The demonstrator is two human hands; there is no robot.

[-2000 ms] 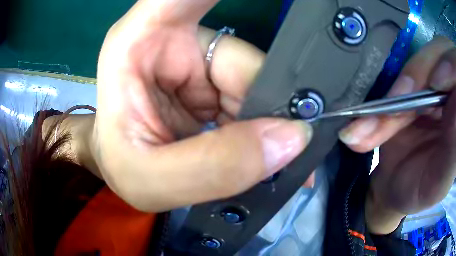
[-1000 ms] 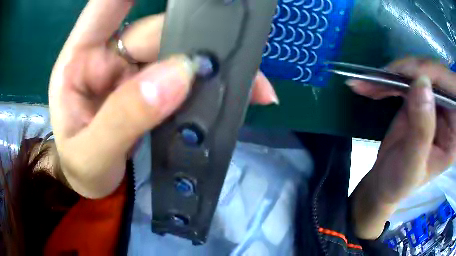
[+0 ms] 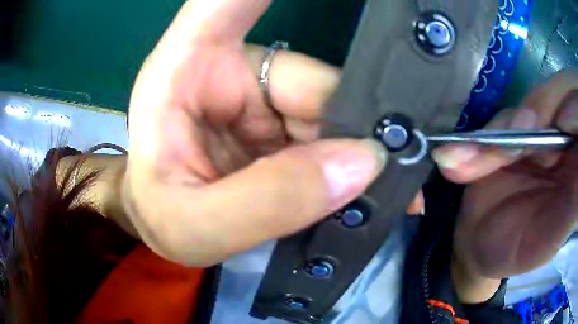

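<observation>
My left hand holds the grey-brown fixture bar, tilted, with the thumb on its face. Several black round parts with shiny centres sit in a row in the bar. My right hand holds the closed-looking silver tweezers. A pale crescent piece is at the tweezer tip, beside the lower right of the round part near my left thumb tip. The fingers behind the bar are mostly hidden.
The blue adhesive sheet with pale arcs lies behind the bar on the green work surface. A whitish surface is at the left. Blue items show at the lower right. Clear film is at the upper right.
Since one second ago, the bar and my left hand have moved right and tilted. The tweezers have left the blue sheet and are at the bar, with a crescent piece at their tip.
</observation>
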